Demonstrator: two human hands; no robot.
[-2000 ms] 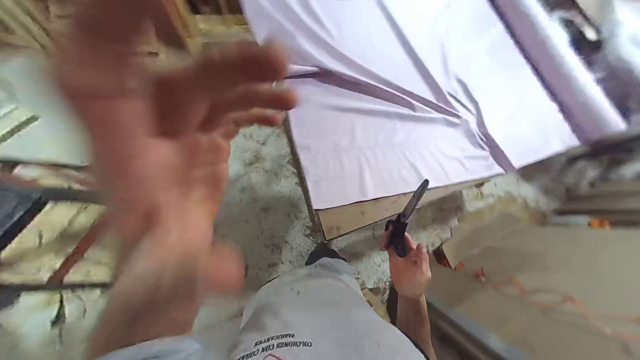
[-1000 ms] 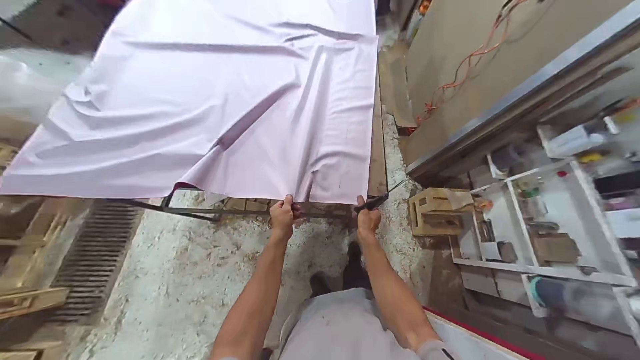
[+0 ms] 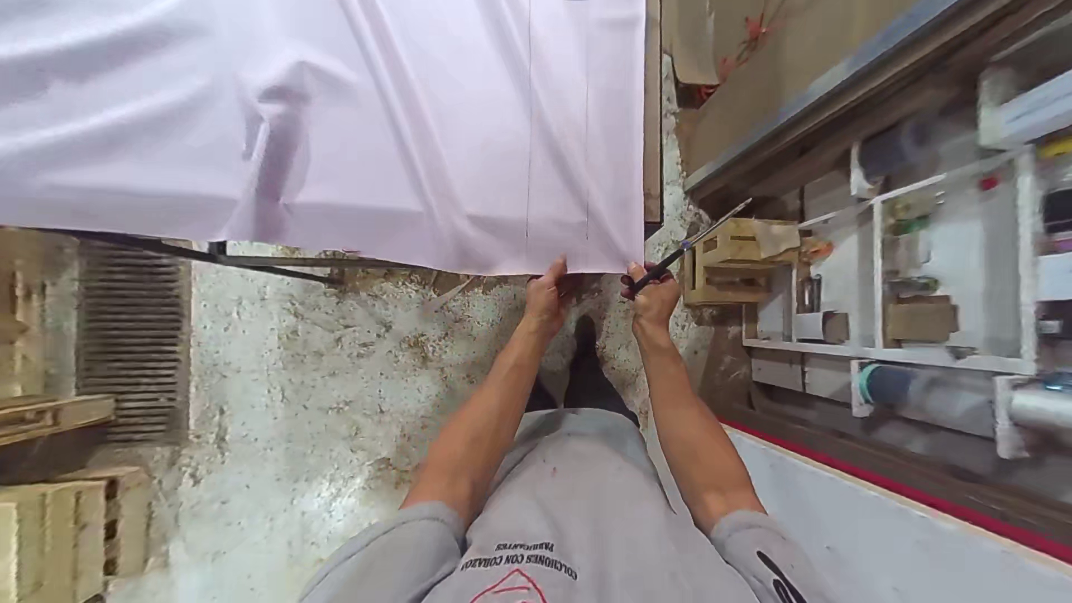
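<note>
A wide sheet of pale pink-lilac fabric [image 3: 469, 126] lies over a table at the top, creased in places, with two thin dark lines running down it near the right side. My left hand [image 3: 548, 297] pinches the fabric's near edge between thumb and fingers. At the near right corner my right hand [image 3: 655, 293] grips the same edge, and it also holds dark-handled scissors [image 3: 691, 243], whose blades look closed and point up and right, away from the cloth.
The table's metal frame [image 3: 276, 261] shows under the fabric at left. Wooden crates [image 3: 737, 260] and a white compartment shelf [image 3: 878, 276] with assorted items stand at right. A slatted grate [image 3: 130, 335] and wooden pallets [image 3: 63, 536] are at lower left, beside the stained floor [image 3: 335, 419].
Two seconds ago my left hand was raised off the fabric; since one second ago both hands have held its near edge. The scissors remain in my right hand. The view has swung round a lot.
</note>
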